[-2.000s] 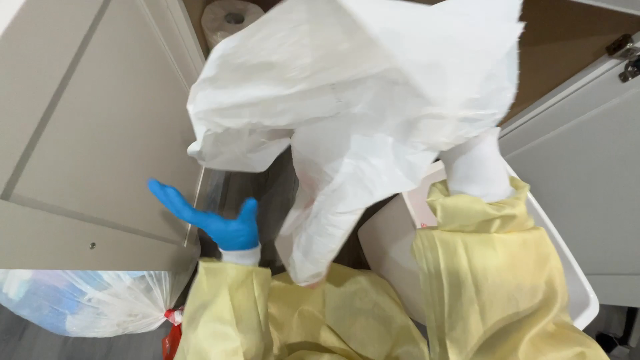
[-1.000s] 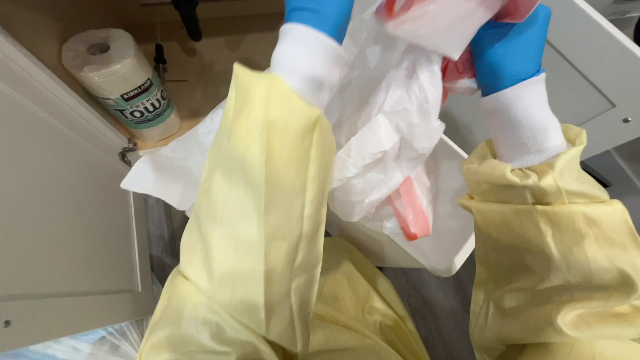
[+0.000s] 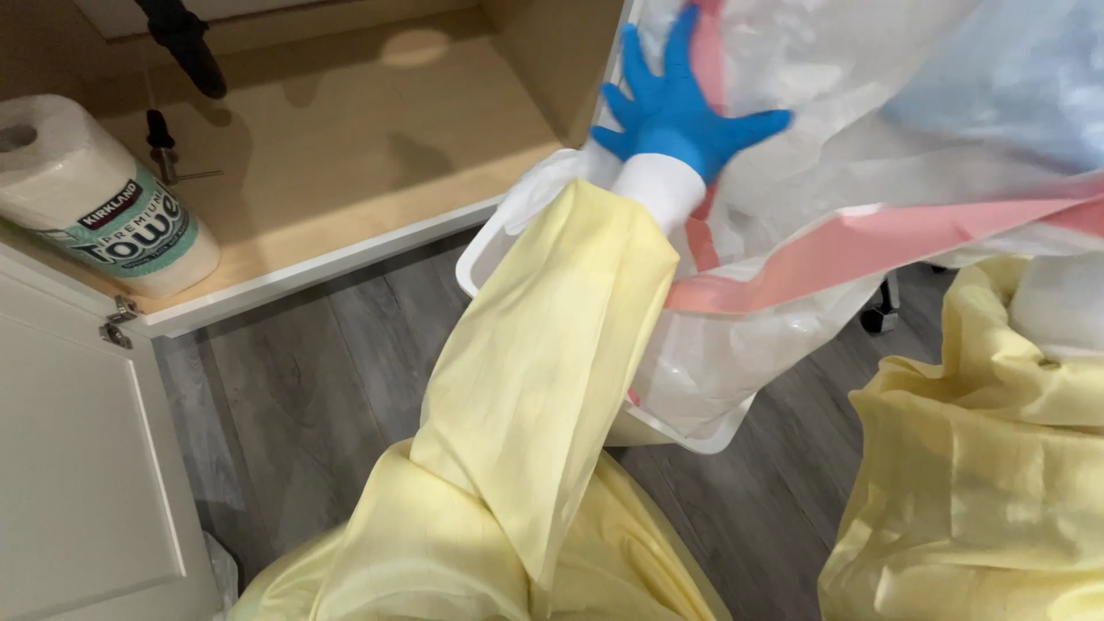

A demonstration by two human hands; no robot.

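My left hand (image 3: 677, 112), in a blue glove, has its fingers spread at the near side of a white plastic trash bag (image 3: 802, 112) with a pink drawstring band (image 3: 888, 246). Nothing is gripped in it. The bag is spread over a white plastic trash bin (image 3: 711, 440), whose rim shows at its left and near corners. Yellow gown sleeves cover both arms. At the right edge only the white cuff of my right arm shows; the right hand itself is outside the picture or hidden. A blue tint shows through the bag at the upper right.
An open cabinet (image 3: 345, 129) stands at the upper left, with a paper towel roll (image 3: 103, 198) and a black pipe (image 3: 185, 43) inside. Its hinged door (image 3: 86, 457) is at the left. A caster (image 3: 880, 306) shows on the wood-look floor (image 3: 293, 379) beyond the bin.
The bag was bunched between both hands one second ago and is now spread open over the bin. My left hand has let go, its fingers apart. The right hand has gone from view.
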